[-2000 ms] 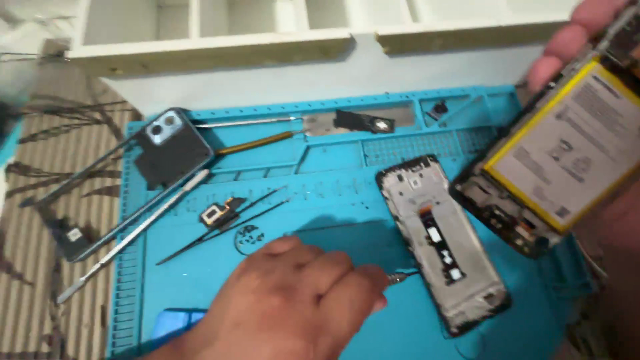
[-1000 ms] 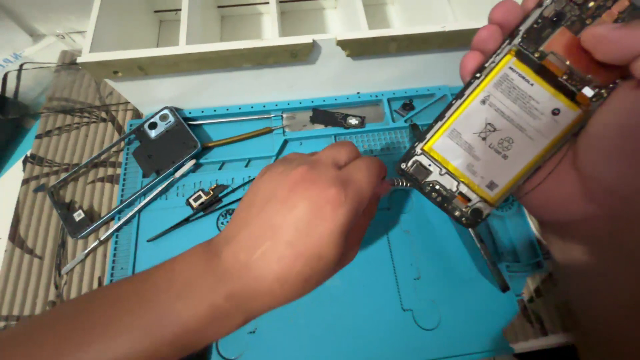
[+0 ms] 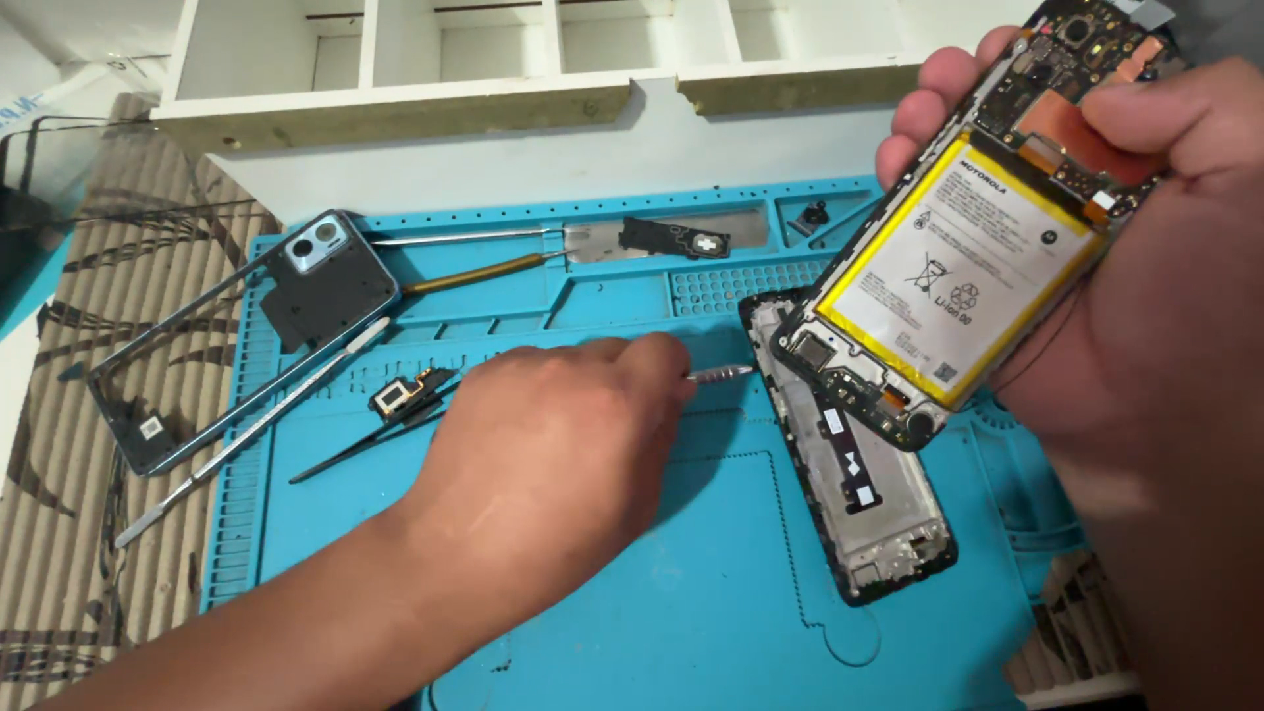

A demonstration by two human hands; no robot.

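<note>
My right hand (image 3: 1116, 247) holds an opened smartphone (image 3: 948, 296) tilted, its Motorola battery (image 3: 963, 267) facing up and its circuit board (image 3: 1057, 69) near the top; the thumb rests by copper-coloured film. Beneath the phone's lower end, a grey phone frame (image 3: 894, 523) lies on the blue repair mat (image 3: 642, 612). My left hand (image 3: 563, 425) grips a slim metal tool (image 3: 721, 375) whose exposed end points toward that frame; the rest is hidden by the fingers. Left of this hand lie black tweezers (image 3: 355, 449) and a small speaker-like module (image 3: 398, 395).
At the left are a blue-edged phone housing (image 3: 331, 281) and a metal spudger (image 3: 257, 425). A brass-coloured tool (image 3: 484, 275) and a black phone part (image 3: 676, 239) lie in the mat's upper trays. White wooden compartments (image 3: 395, 118) stand behind the mat.
My left hand has moved up the mat since the earliest frame, still holding the metal tool. The phone in my right hand now overlaps the grey frame, which stood apart from it in the earliest frame.
</note>
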